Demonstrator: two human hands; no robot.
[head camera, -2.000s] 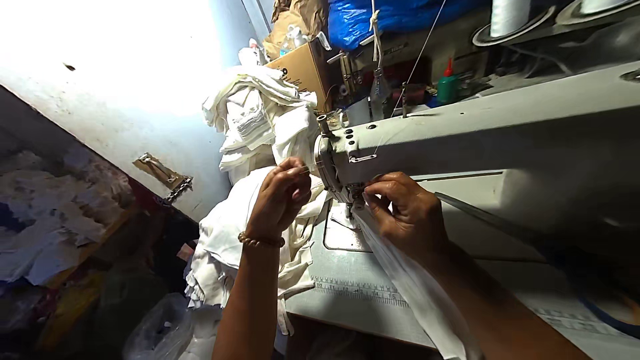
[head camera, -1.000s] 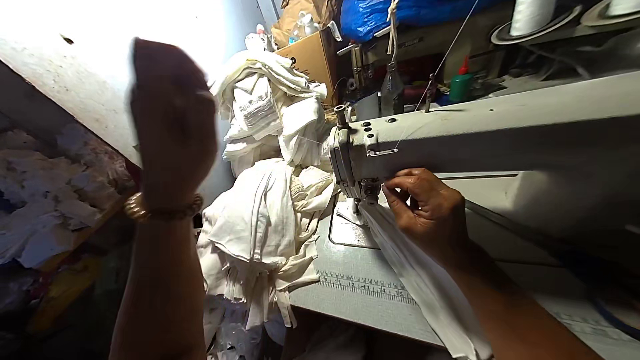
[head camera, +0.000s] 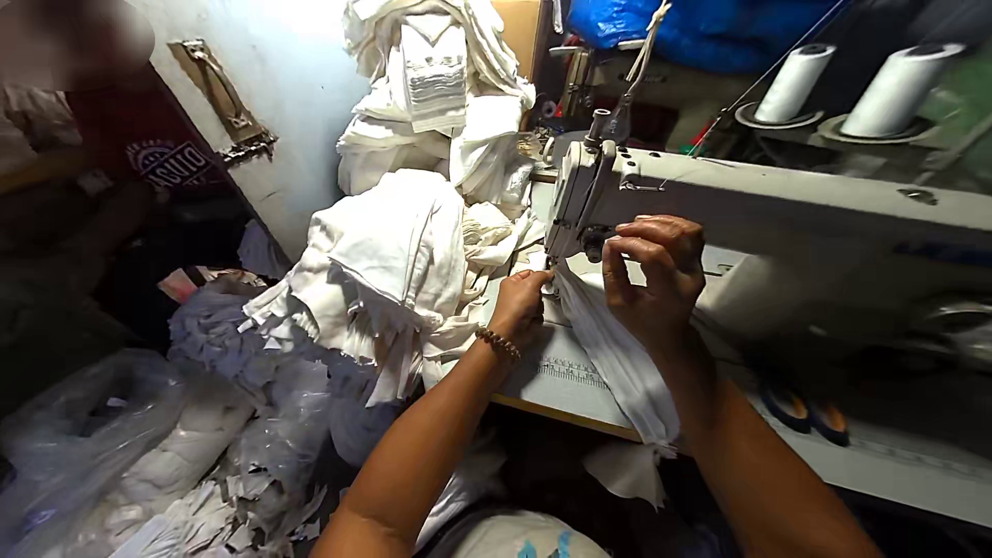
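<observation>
My left hand (head camera: 524, 302), with a beaded bracelet at its wrist, has its thumb and finger pinched together at the needle area of a sewing machine (head camera: 744, 201); whether thread lies between them is too small to tell. My right hand (head camera: 659, 271) is raised just right of the machine's tension knob (head camera: 595, 242), fingers bent, thumb and fingertips close together; no held thing shows. A long strip of white cloth (head camera: 612, 349) runs from the presser foot over the bed's front edge, its lower end bunched.
White cloth pieces (head camera: 403, 232) are heaped left of the machine. Two white thread cones (head camera: 891, 93) stand behind it. Scissors (head camera: 806, 411) lie on the right of the table. Plastic bags (head camera: 93, 434) and scraps fill the lower left. A person in a dark red shirt (head camera: 178, 155) is at far left.
My left hand was raised at the left a second ago and is now down at the needle area. My right hand has moved off the machine's head a little. The view has shifted left and down.
</observation>
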